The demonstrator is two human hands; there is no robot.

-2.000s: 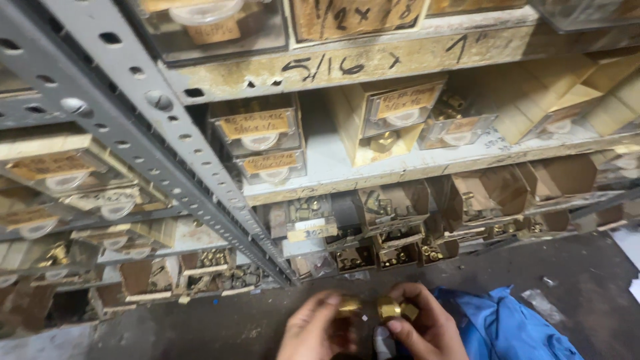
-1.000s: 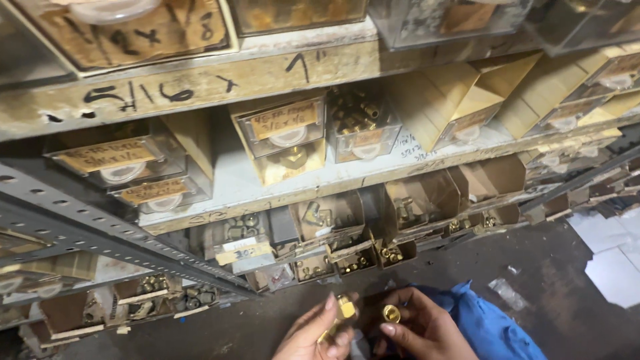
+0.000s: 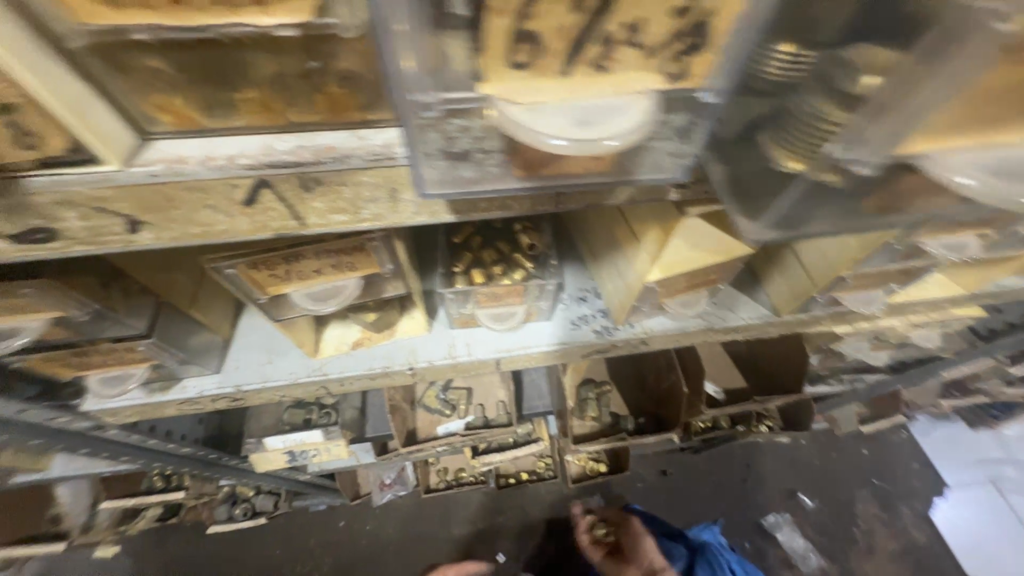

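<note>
Low in the head view, my right hand [image 3: 620, 538] holds a small brass fitting [image 3: 600, 528] in its curled fingers, beside blue fabric [image 3: 704, 544]. Only a sliver of my left hand [image 3: 464, 568] shows at the bottom edge, so what it holds is hidden. Just above my right hand is a small cardboard bin [image 3: 596, 478] with brass fittings. Higher up, a clear plastic drawer [image 3: 500, 300] full of brass fittings stands on a white shelf.
Steel shelving [image 3: 360, 364] crosses the view, with labelled clear drawers [image 3: 560, 172] jutting out close at the top. Cardboard bins [image 3: 628, 436] of metal fittings line the lower shelf. A plastic scrap [image 3: 792, 540] and white sheets [image 3: 968, 472] lie on the dark floor at right.
The view has swung right and up along the shelves. Both hands, in full sight before with brass pieces in them, are now lower, and my left hand is nearly out of frame.
</note>
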